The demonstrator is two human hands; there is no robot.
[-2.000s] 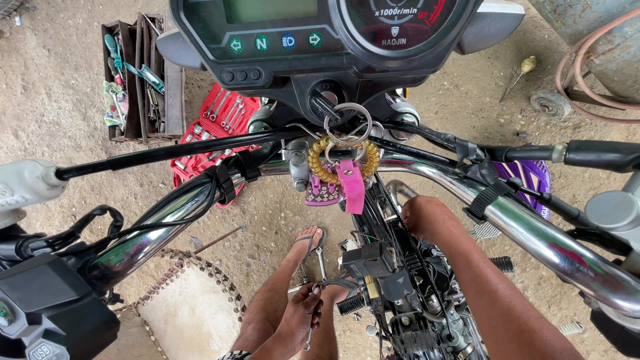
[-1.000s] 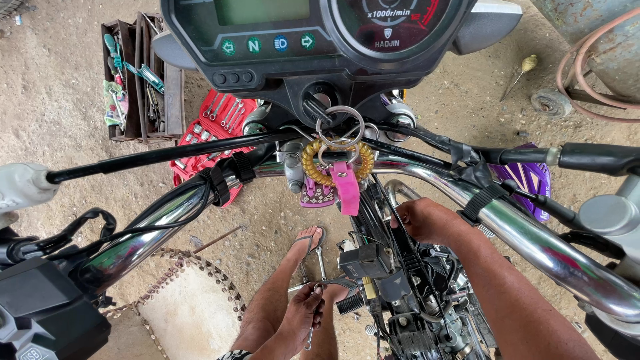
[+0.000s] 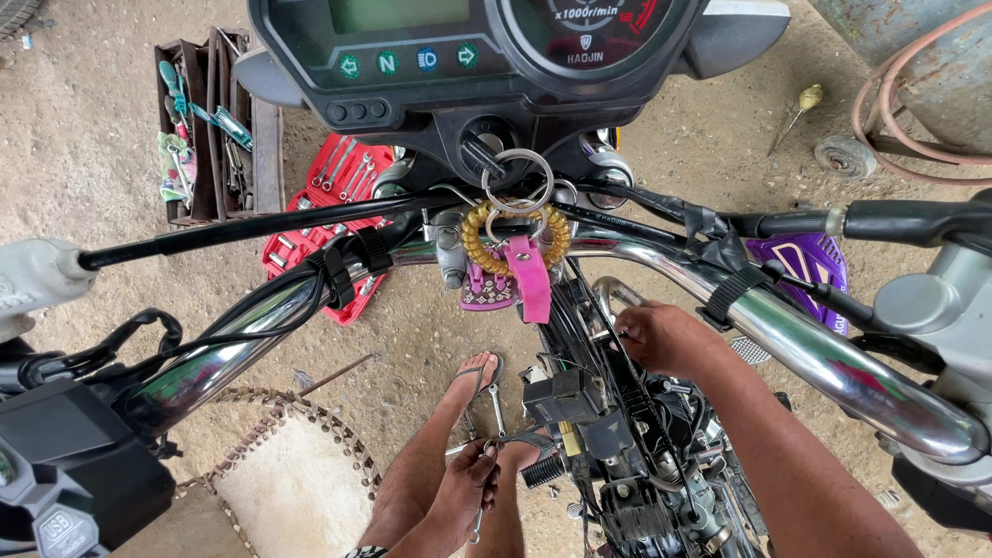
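Observation:
My left hand (image 3: 471,477), low in the view beside my legs, is closed around a small combination wrench (image 3: 477,528), whose ends stick out above and below the fingers. My right hand (image 3: 668,339) reaches in under the handlebar (image 3: 837,364), its fingers curled against the motorcycle's frame and cables, near a bent metal pipe (image 3: 616,293). A bit of metal shows at those fingertips; whether they grip it I cannot tell. Below lies the motorcycle engine (image 3: 635,508), with a black boxy part (image 3: 562,397) above it. A key (image 3: 482,155) with rings and a pink tag sits in the ignition.
Another wrench (image 3: 497,411) lies on the ground by my sandaled foot (image 3: 474,376). At left are an open wooden toolbox (image 3: 267,155), a red socket-and-wrench case (image 3: 356,298) and a laced-edge seat or mat (image 3: 298,480). A screwdriver (image 3: 808,99) and a hose (image 3: 887,85) are at upper right.

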